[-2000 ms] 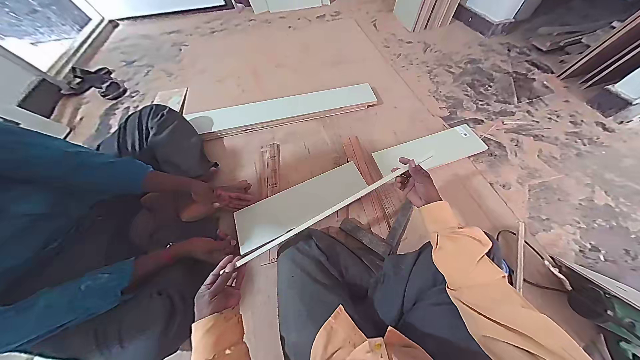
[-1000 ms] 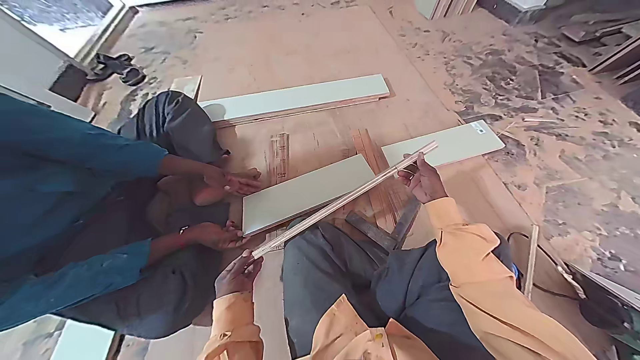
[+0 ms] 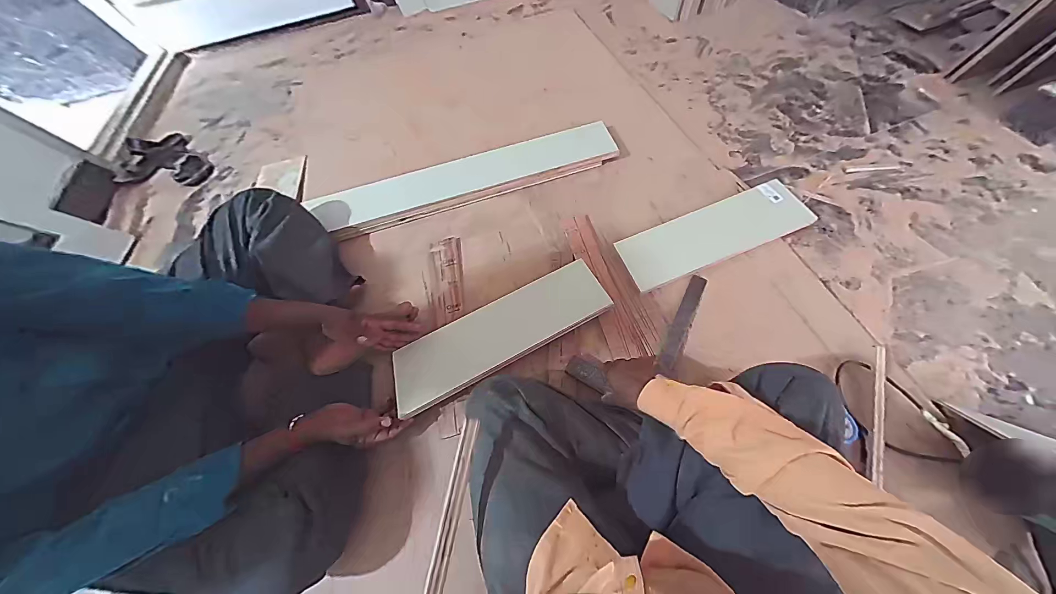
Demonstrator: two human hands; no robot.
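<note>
My right hand (image 3: 631, 381) is down between my knees, at two dark flat bars or tool parts (image 3: 683, 323), one angled up to its right and one at its fingertips. Whether its fingers grip them is unclear. My left hand is out of view. Thin wooden strips (image 3: 454, 511) lie or are held along my left leg, their lower ends cut off by the frame. Just beyond my knees, a pale-faced board (image 3: 503, 334) lies at a slant, with another person's hands (image 3: 363, 422) at its left end. A second pale board (image 3: 714, 235) bears a label and overlaps reddish wooden strips (image 3: 606, 285).
A long pale board (image 3: 478, 177) rests on other pieces farther off. The other person sits close at the left. A thin strip (image 3: 879, 412) and a dark cable (image 3: 907, 452) are by my right knee. Dark footwear (image 3: 165, 158) lies back left; dust and scraps cover the floor.
Both my hands held thin strips across the boards earlier. My right hand has let go and moved down to the dark pieces; my left hand has left the view. The strips are now low beside my left leg.
</note>
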